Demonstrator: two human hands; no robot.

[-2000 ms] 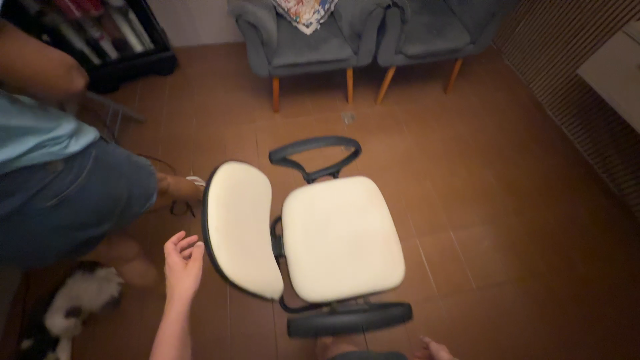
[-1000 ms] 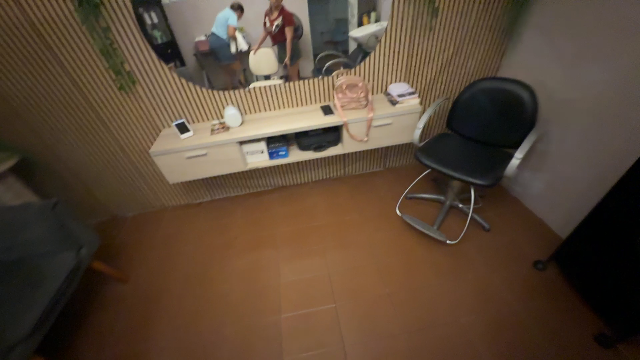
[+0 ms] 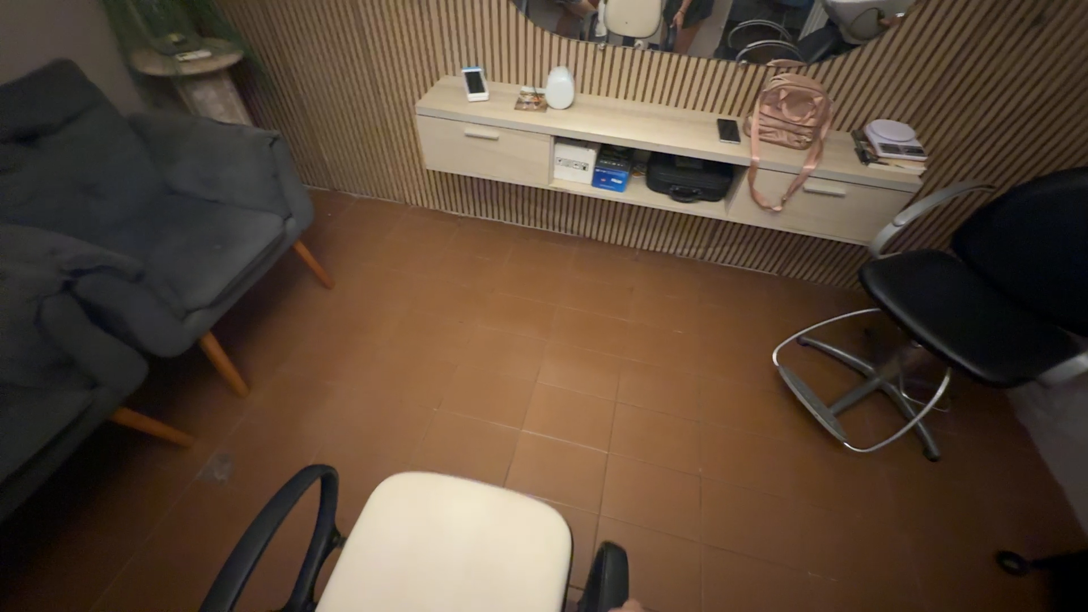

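Observation:
At the bottom of the head view is an office chair with a cream seat [image 3: 450,544] and black plastic armrests. The looped armrest [image 3: 280,535] stands at the seat's left, and the other armrest [image 3: 605,578] at its right. A sliver of skin, which looks like part of my right hand [image 3: 627,606], shows at the bottom edge by the right armrest; its fingers and grip are hidden. My left hand is out of view. The chair's backrest and base are also outside the frame.
Grey upholstered armchairs [image 3: 204,229] with wooden legs stand at left. A wall-mounted console [image 3: 663,127] holds a pink backpack [image 3: 792,115] and a phone [image 3: 728,130]. A black salon chair [image 3: 960,314] with a metal footrest is at right. A caster [image 3: 1011,562] shows at lower right.
The view has swung from the cream chair and the other person to the console wall. My left hand, beside the backrest two seconds ago, is out of view. The cream seat is back in view.

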